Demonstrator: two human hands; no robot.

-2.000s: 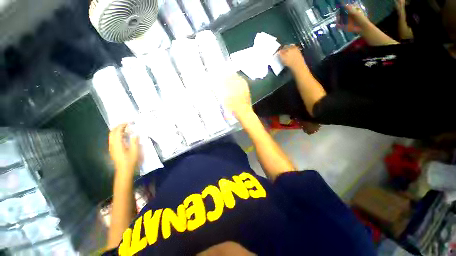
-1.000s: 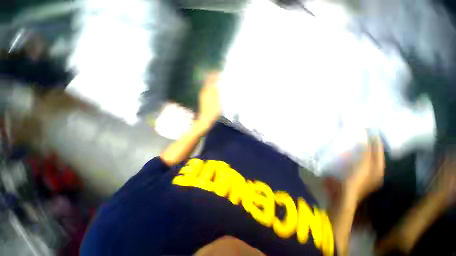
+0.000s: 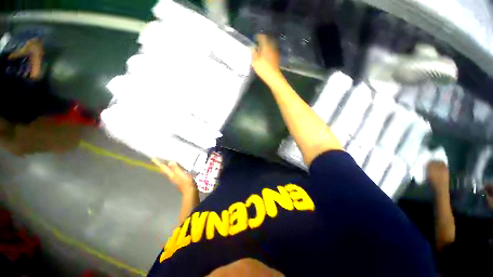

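A wide block of white pouches in a clear tray [image 3: 175, 73] lies left of centre, its near left part reaching past the bench edge. Glare hides most detail, including what lies under it. My left hand [image 3: 178, 176] is at its near edge with the fingers partly spread against it. My right hand [image 3: 265, 57] grips its far right edge with the arm stretched out. A second tray of white pouches [image 3: 367, 127] lies to the right, beyond my right arm.
Dark green bench [image 3: 251, 121] shows between the trays. A blurred fan [image 3: 432, 67] stands behind the right tray. Another person's hand [image 3: 438, 173] is at its right side. Another hand [image 3: 35, 57] shows far left. A red-and-white item [image 3: 210, 172] is by my waist. Yellow-lined floor [image 3: 108, 186] lies left.
The view has turned left. The tray between my hands has moved left to where the stacked trays were. My right hand has gone from its near right side to its far right edge.
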